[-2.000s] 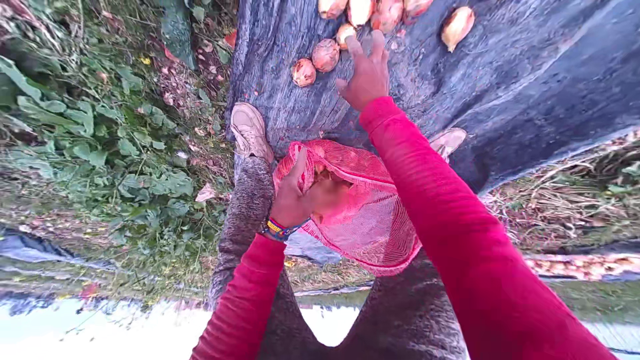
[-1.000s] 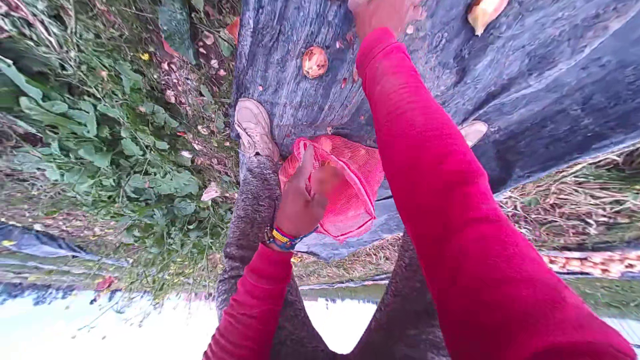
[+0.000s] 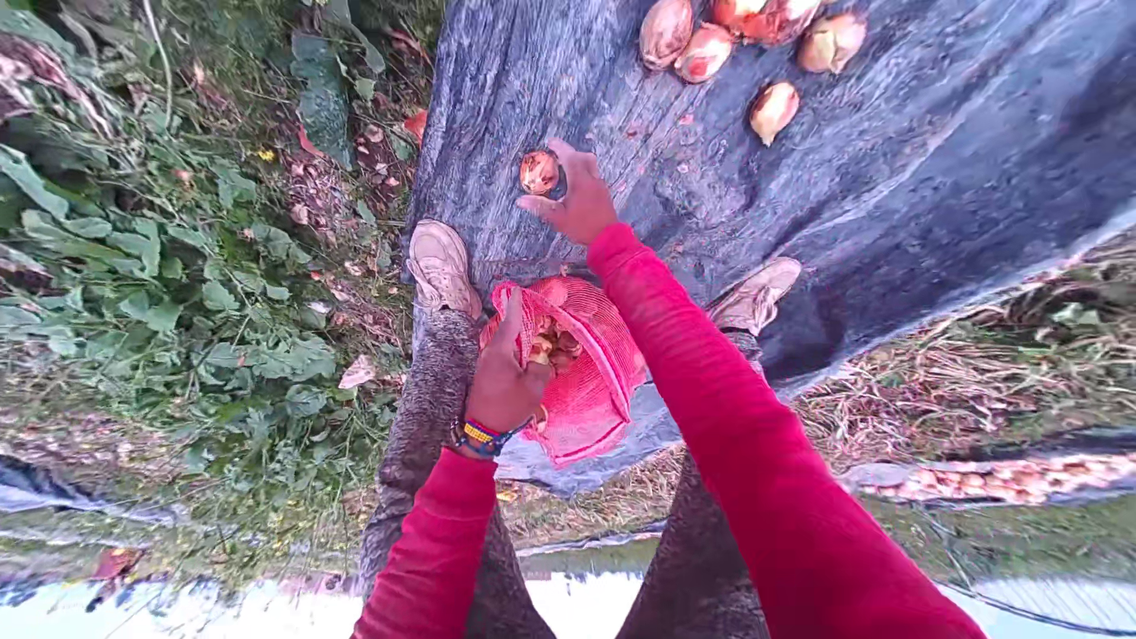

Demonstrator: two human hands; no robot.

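Note:
A red mesh sack (image 3: 603,355) stands between my feet with its mouth open and onions (image 3: 557,344) inside. My left hand (image 3: 508,382), with a beaded bracelet at the wrist, grips the sack's rim at its left side. Beyond the sack, my right hand (image 3: 575,197) reaches over the dark plastic sheet, thumb and fingers spread around the right side of a single onion (image 3: 539,172); whether they touch it is not clear. A loose onion (image 3: 774,113) lies farther right, below a group of several onions (image 3: 666,34) at the top edge.
My shoes (image 3: 441,266) rest on the plastic sheet (image 3: 710,195) at either side of the sack. Leafy weeds (image 3: 177,311) border the sheet at left, dry grass (image 3: 967,382) at right. A long row of onions (image 3: 1021,477) lies farther off at right.
My right hand has come back from the far onions to the single onion near the left edge of the sheet. My left hand stays at the sack's rim.

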